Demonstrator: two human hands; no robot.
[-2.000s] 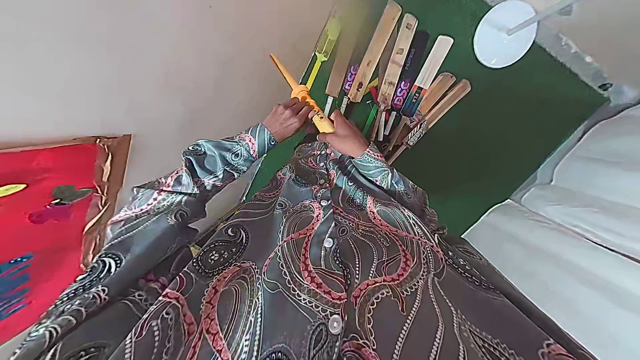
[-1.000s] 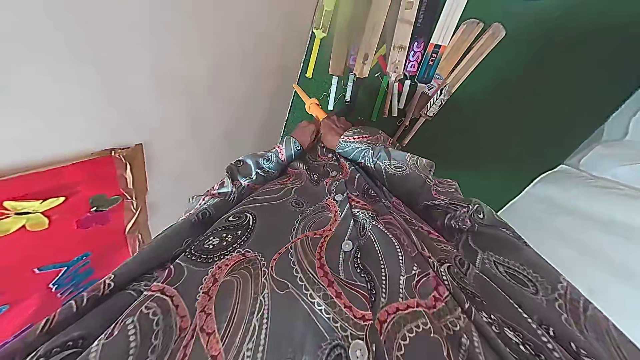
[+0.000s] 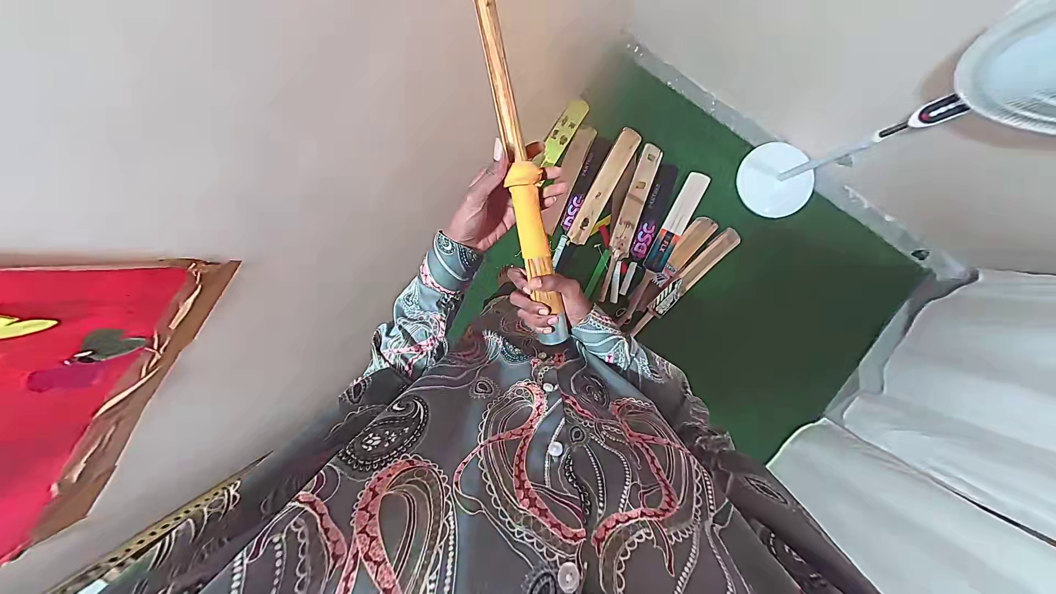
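Observation:
A long wooden shaft with a yellow grip points away from me, up past the top edge. The grip has a thick rolled ring at its far end. My left hand is loosely around the shaft near that ring, its fingers passing behind and showing on the right side. Lower down, close to my chest, my right hand is closed around the near end of the grip. A short grey-blue part shows below my right hand.
Several cricket bats lie side by side on a green floor covering. A pedestal fan's round white base is beyond them at right. White cloth-covered padding is at lower right, a red panel at left.
The shaft has swung from a leftward slant to nearly straight ahead and stands larger before me. My left hand has moved away from my right, up along it.

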